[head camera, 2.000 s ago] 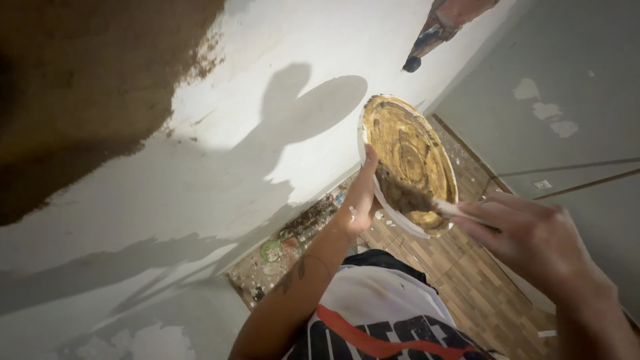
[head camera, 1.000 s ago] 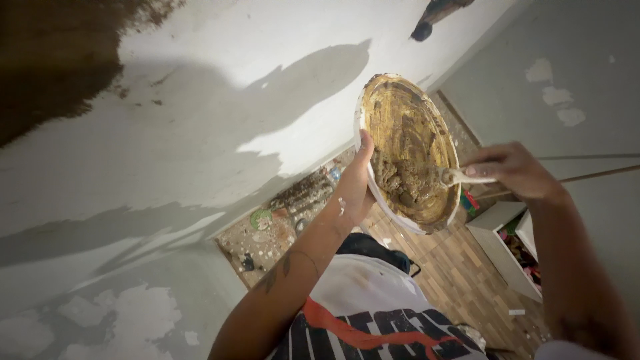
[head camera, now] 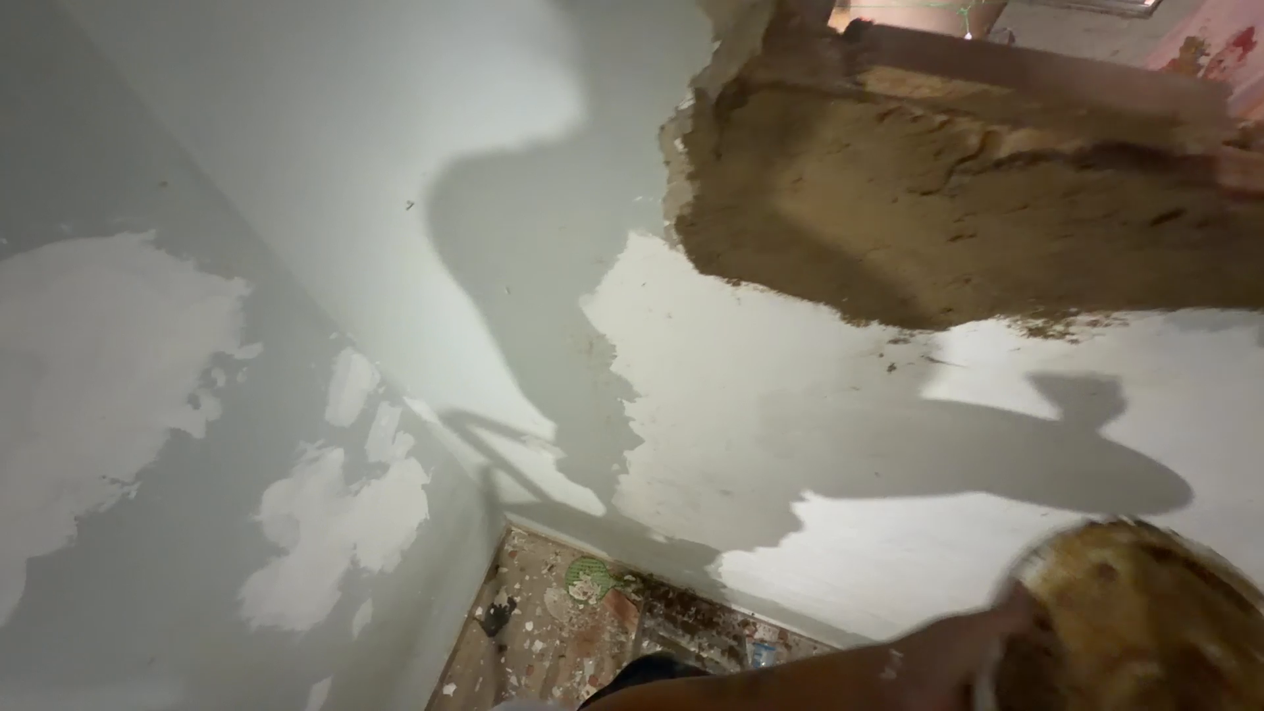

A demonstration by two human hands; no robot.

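At the lower right, my left hand [head camera: 1002,632] grips the rim of a round plate or lid [head camera: 1150,612] smeared with brown-yellow mortar. The plate is blurred and partly cut off by the frame. My left forearm reaches in along the bottom edge. Above it, a broad patch of brown mortar [head camera: 839,217] covers the upper right of the white wall [head camera: 711,395], with a ragged lower edge. My right hand and the tool it held earlier cannot be made out.
A grey wall [head camera: 197,494] with white filler patches meets the white wall at a corner on the left. Debris and a green round object [head camera: 589,581] lie on the dirty floor [head camera: 533,632] below. An opening edge shows at the top right.
The view has swung a long way toward the mortar patch and the corner. My right hand, seen working a tool in the mortar on the plate before, is out of sight.
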